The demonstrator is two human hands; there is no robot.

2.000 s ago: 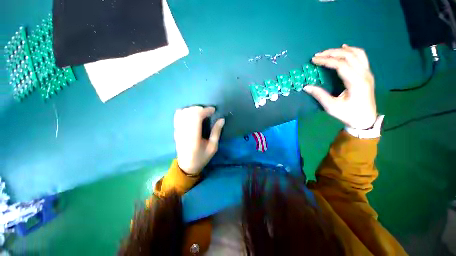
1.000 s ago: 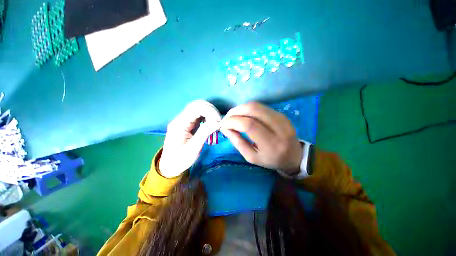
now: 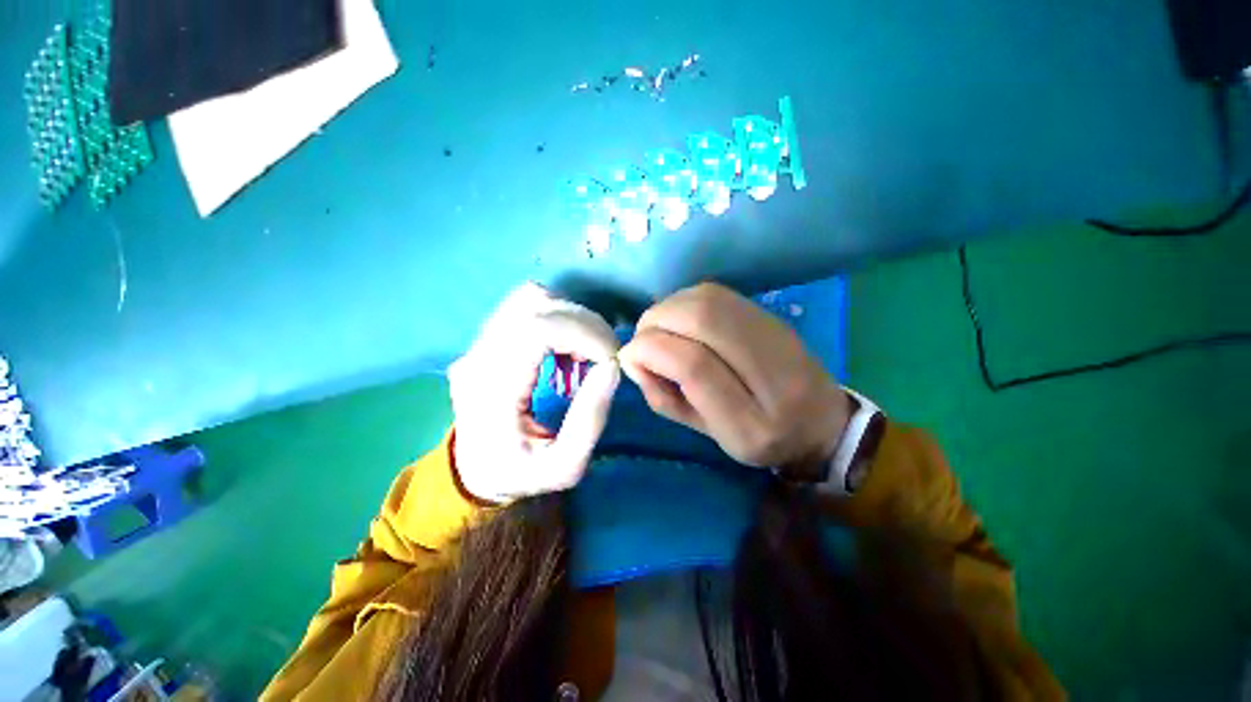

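Observation:
My left hand and my right hand meet fingertip to fingertip above the blue apron at the bench's near edge. Both pinch something tiny between thumb and forefinger; it is too small and hidden to name. A green PCB panel strip lies on the bench beyond my hands, its joined boards showing bright shiny pads. A loose line of small dark and silvery components lies just beyond the strip.
Spare PCB panels, a black sheet and white paper lie at the far left. A blue stool with tangled white wires stands left of the bench. A dark box and black cord are at the right.
My right hand has left the PCB strip and come to my left hand, over the apron. In the last second the pinched fingertips have shifted only slightly. The view has shifted.

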